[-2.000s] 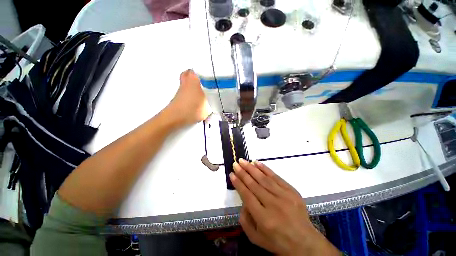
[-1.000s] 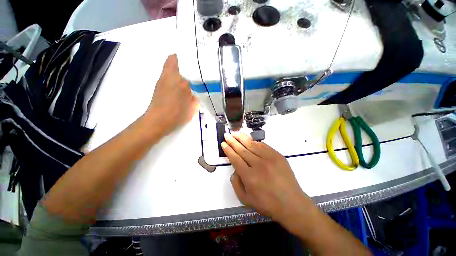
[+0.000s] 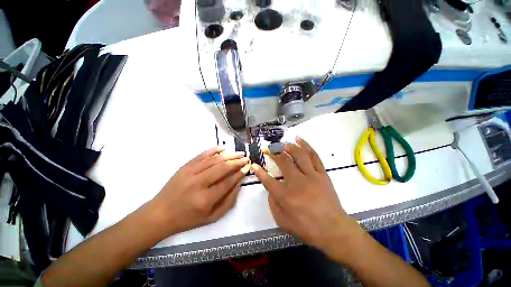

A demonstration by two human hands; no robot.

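A short end of black fabric strip (image 3: 256, 152) lies under the needle area of the white sewing machine (image 3: 263, 61). My left hand (image 3: 204, 188) is left of the strip, its fingertips on the strip's near end. My right hand (image 3: 305, 196) is on the right side, with its index fingertip on the strip close to my left fingertips and its other fingers spread near the presser foot. Most of the strip is hidden by the fingers and the machine parts, and its gold line barely shows.
A pile of dark strips (image 3: 56, 162) covers the table's left. Snips with yellow and green handles (image 3: 372, 157) lie right of the needle. A black cloth band (image 3: 406, 53) drapes over the machine head. A thin white-handled tool (image 3: 476, 171) lies at the right. Blue crates (image 3: 448, 246) stand below.
My left hand has come from beside the machine head to the strip's near end. The strip has moved away from me under the needle. The view has shifted a little.
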